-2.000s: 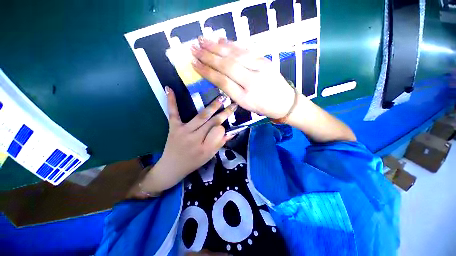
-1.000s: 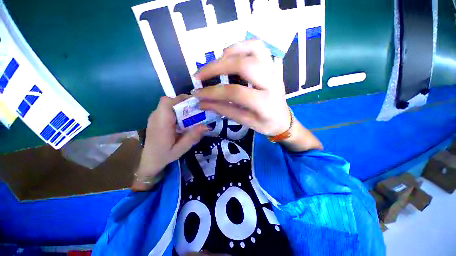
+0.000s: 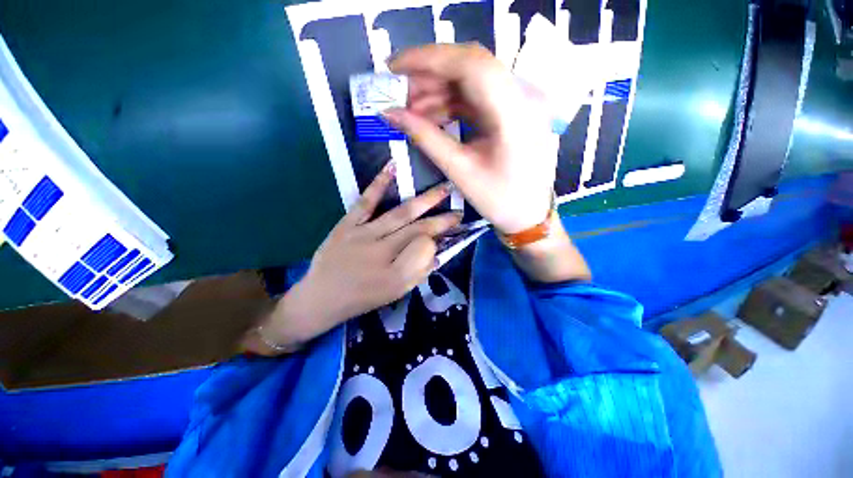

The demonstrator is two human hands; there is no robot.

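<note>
The white die-cut sheet with hooked black strips lies on the green bench. My right hand is raised over the sheet and pinches a small printed label by its right edge between thumb and fingers. The label has a line drawing above a blue band and sits over the leftmost black strips; whether it touches them I cannot tell. My left hand lies with spread fingers on the lower edge of the sheet and grips nothing. Another blue-banded label crosses a strip at the right. My right hand hides the middle strips.
A fanned label sheet stack lies at the left. A white plastic stick lies right of the sheet. A black moulded panel lies on silvery wrap at the far right. An open carton is below the bench edge; brown cartons stand lower right.
The label held near my chest a second ago is now in my right hand over the left strips. My left hand has let go of it and moved onto the sheet's lower edge.
</note>
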